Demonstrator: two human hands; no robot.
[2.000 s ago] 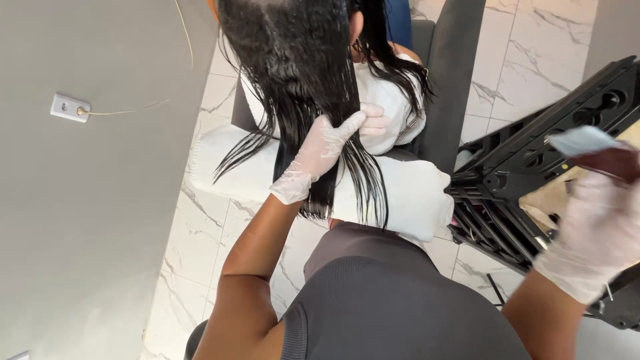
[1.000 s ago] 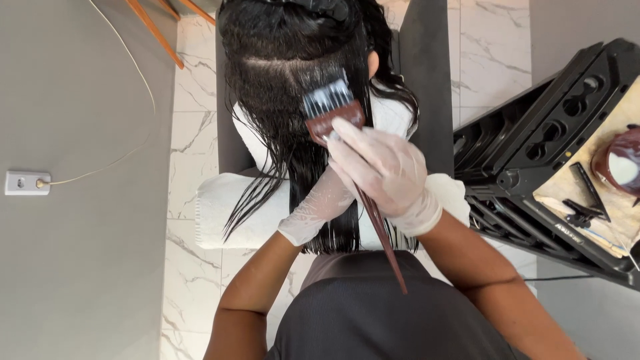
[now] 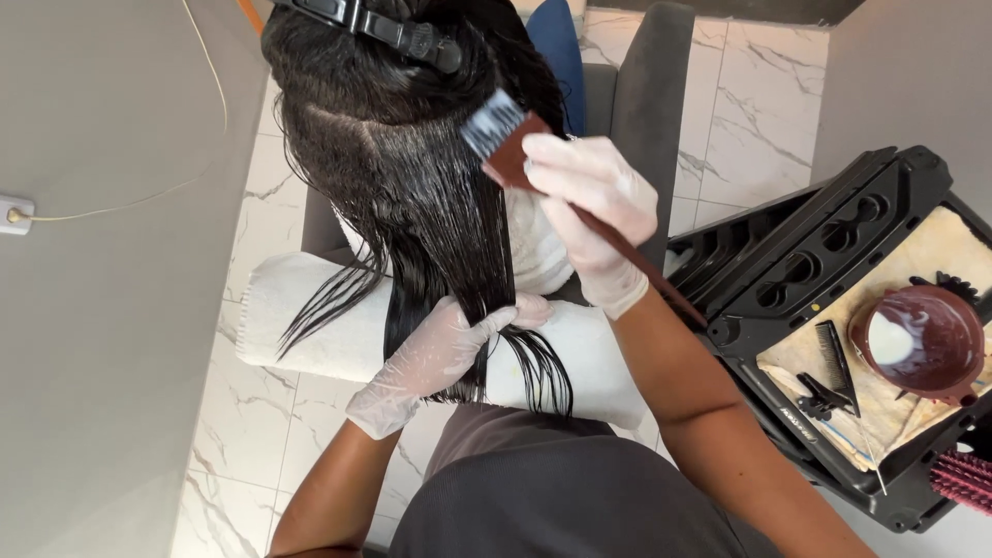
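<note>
A person with wet dark hair [image 3: 442, 186] sits with their back to me. My left hand [image 3: 434, 353], in a translucent glove, grips a section of the hair near its ends. In my gloved right hand [image 3: 593, 205] is a tint brush [image 3: 515, 159] with a reddish-brown handle; its bristles carry white cream and are beside the upper right part of the hair. A black hair clip [image 3: 387, 31] holds the top hair up. Under the hair ends lies a rolled white towel [image 3: 318, 318].
At right a black trolley [image 3: 736, 329] carries a brown bowl [image 3: 918, 341] with white cream, a black comb [image 3: 835, 364], hair clips [image 3: 821, 395] and a cloth. A pink round brush [image 3: 961, 477] is beside them. The grey chair's arm [image 3: 655, 101] rises beyond my right hand.
Two seconds ago my right hand held the brush near the trolley; one second ago it was over the hair. It is now towards the hair's right side. My left hand still holds hair.
</note>
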